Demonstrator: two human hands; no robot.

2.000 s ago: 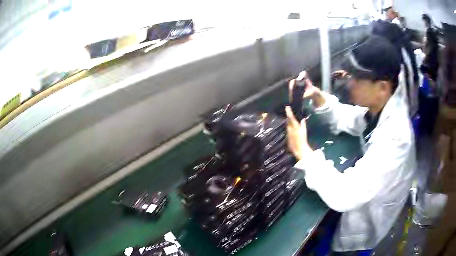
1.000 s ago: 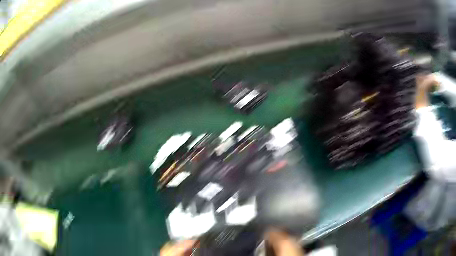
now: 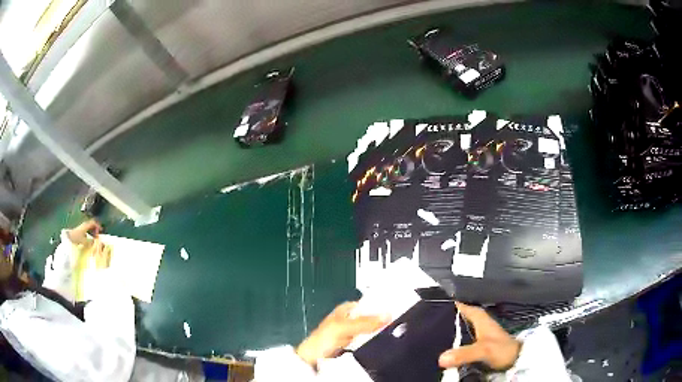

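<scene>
Thin black printed panels (image 3: 516,201) lie side by side and overlapping in front of me, with ring pictures, orange streaks and white patches at their edges. Close to me, both hands hold a black box or folded panel (image 3: 407,339) with a white flap at its top left. My left hand (image 3: 333,328) holds its left side, by the white flap. My right hand (image 3: 482,339) is at its right side, thumb and fingers apart around the edge. The lower part of the piece is cut off by the frame.
Black boxes (image 3: 263,112) with white labels lie farther back on the green surface (image 3: 217,276). A tall black stack (image 3: 643,134) stands at right. A worker in white (image 3: 60,336) at left holds a yellow and white sheet (image 3: 134,268). A pale post crosses the upper left.
The view has swung left and down, and the right-hand worker is out of it. My hands now show clearly, higher in the frame, with the black piece between them.
</scene>
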